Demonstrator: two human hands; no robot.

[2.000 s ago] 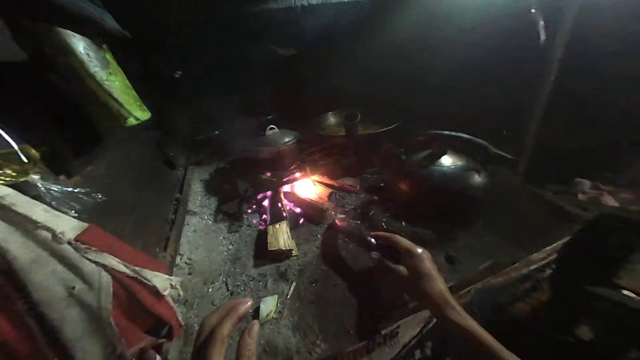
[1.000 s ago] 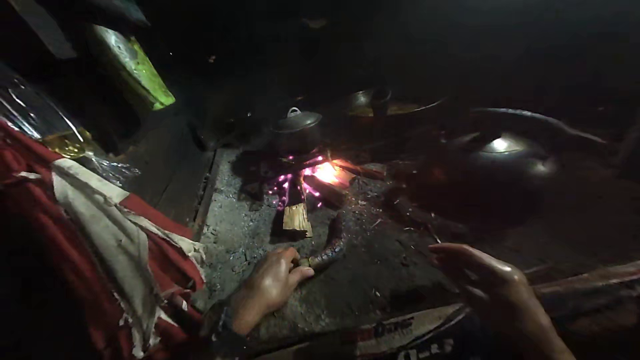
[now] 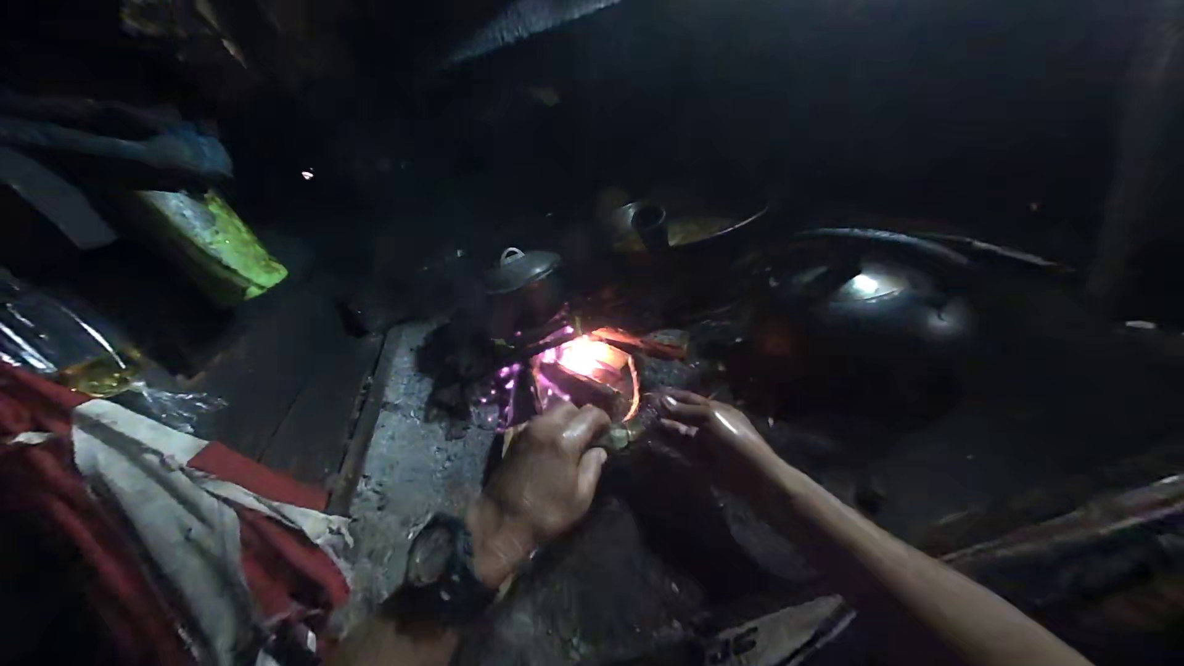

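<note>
Flames and glowing embers of a wood fire burn on the ash-covered hearth. My left hand, with a dark band on the wrist, is at the near side of the fire, its fingers curled; a small pale piece shows beside the fingertips, and whether it is gripped cannot be told. Just right of it my right hand has its fingers partly bent near the embers, and nothing plain is seen in it. Burning sticks reach out to the right. Behind the fire stands a lidded metal pot.
A dark rounded metal vessel stands to the right, with a wide pan farther back. Red and white cloth hangs at the left, near a clear plastic bag. A yellow-green container is at the upper left.
My left hand has moved forward from the hearth's near part to the fire. The right hand has come in close beside it. The curved dark piece formerly by my left hand is not plainly visible.
</note>
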